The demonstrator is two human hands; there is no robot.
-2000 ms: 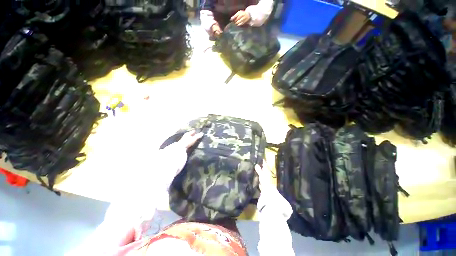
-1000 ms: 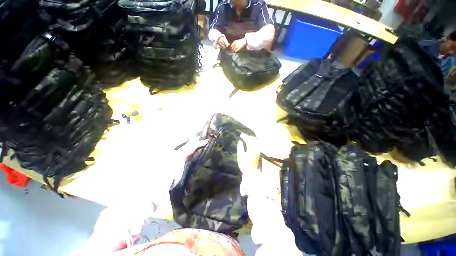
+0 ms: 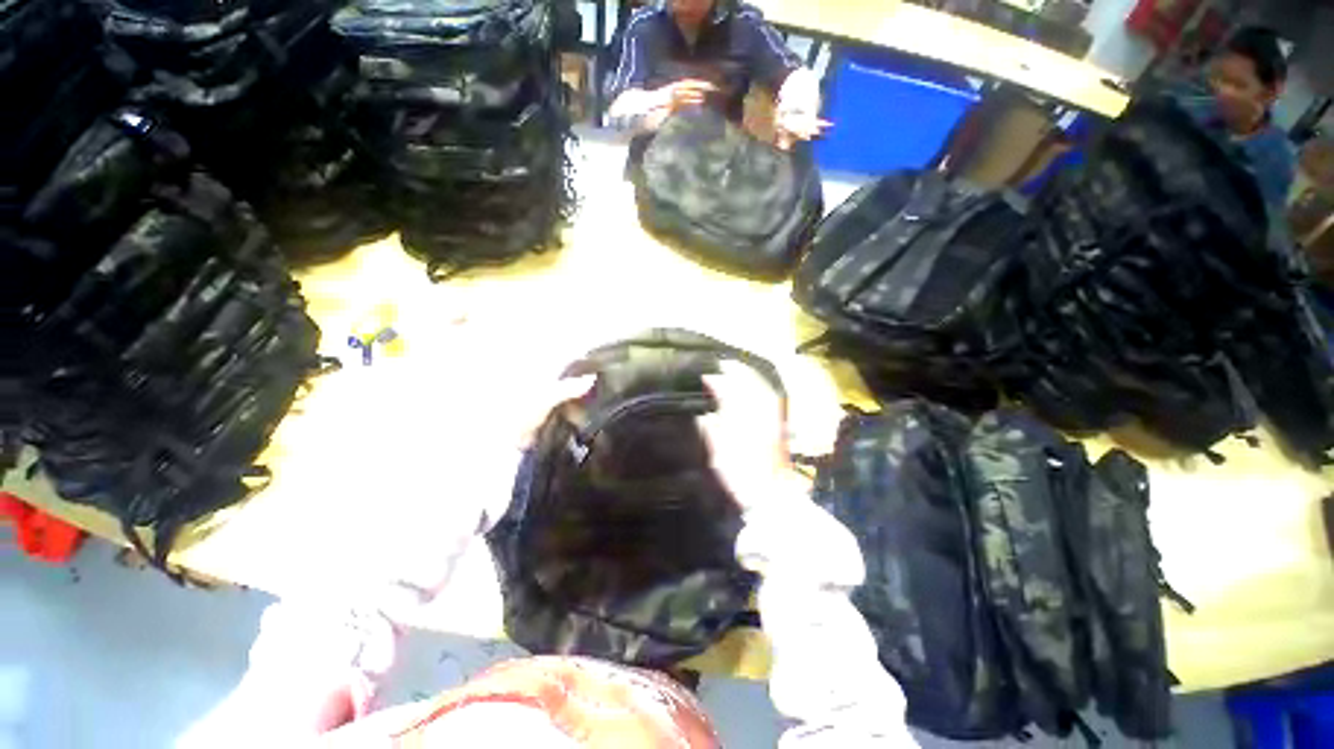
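Observation:
The camouflage backpack (image 3: 644, 512) lies on the table in front of me. Its top is open, showing a dark black inside below a camouflage rim. My left hand (image 3: 562, 398) is at the upper left edge of the bag, with part of it washed out by glare; it seems to hold the rim. My right hand (image 3: 743, 424) lies over the upper right edge of the opening, also overexposed, so its fingers are hard to make out.
Stacked backpacks stand at the left (image 3: 161, 337) and back left (image 3: 461, 139). Upright backpacks (image 3: 914, 571) stand beside my right arm. More lie at the right (image 3: 922, 278). A small yellow and blue item (image 3: 376, 341) lies on the table (image 3: 424, 498). A coworker (image 3: 702, 73) sits opposite.
The bag has gone from closed and turned on its side to open, with its dark inside facing up. The coworker opposite has raised their bag and spread their hands.

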